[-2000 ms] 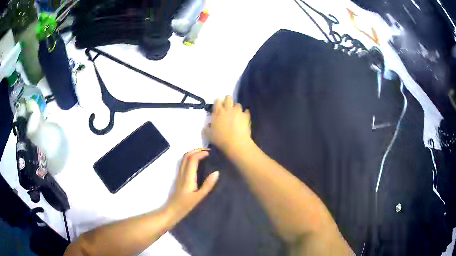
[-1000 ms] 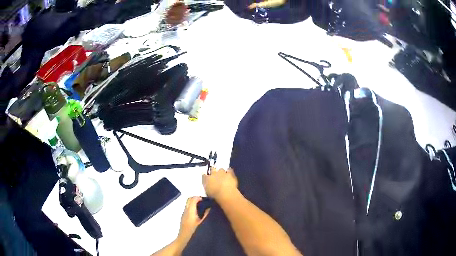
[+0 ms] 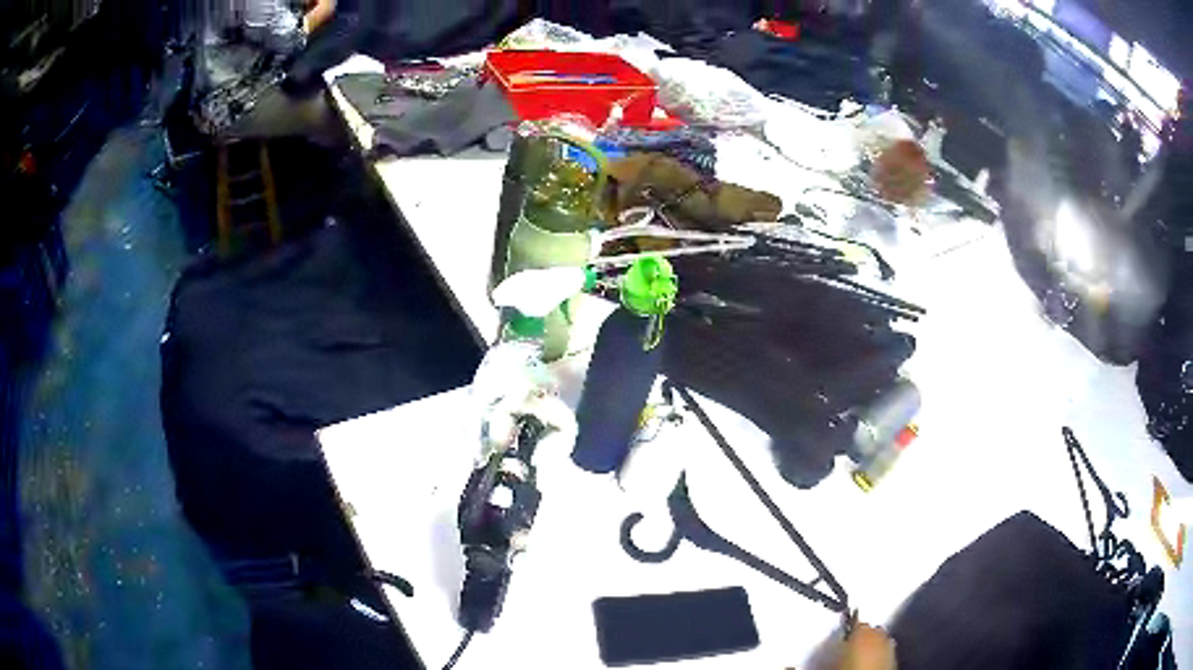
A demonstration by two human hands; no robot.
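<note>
A dark garment point(image 3: 1014, 605) lies on the white table at the lower right, cut off by the bottom edge. My right hand point(image 3: 866, 649) shows only as blurred fingers at the bottom edge, left of the garment and at the near end of a black hanger point(image 3: 761, 565). A small dark thing is at its fingertips; whether the hand grips it or the hanger is unclear. My left hand cannot be made out. A black phone point(image 3: 676, 624) lies flat below the hanger.
A corded black tool point(image 3: 487, 530), dark bottle with green top point(image 3: 618, 393), green jug point(image 3: 550, 242), dark cloth pile point(image 3: 785, 340) and red tray point(image 3: 569, 85) stand or lie on the table point(image 3: 393, 458). Another hanger point(image 3: 1096, 491) is at right. Dark cloth point(image 3: 314, 353) hangs left, beside blue floor.
The view has swung left, bringing the floor and table's left side in. Hanger, phone and garment now sit lower and further right. My left hand has dropped out of sight; my right is mostly cut off.
</note>
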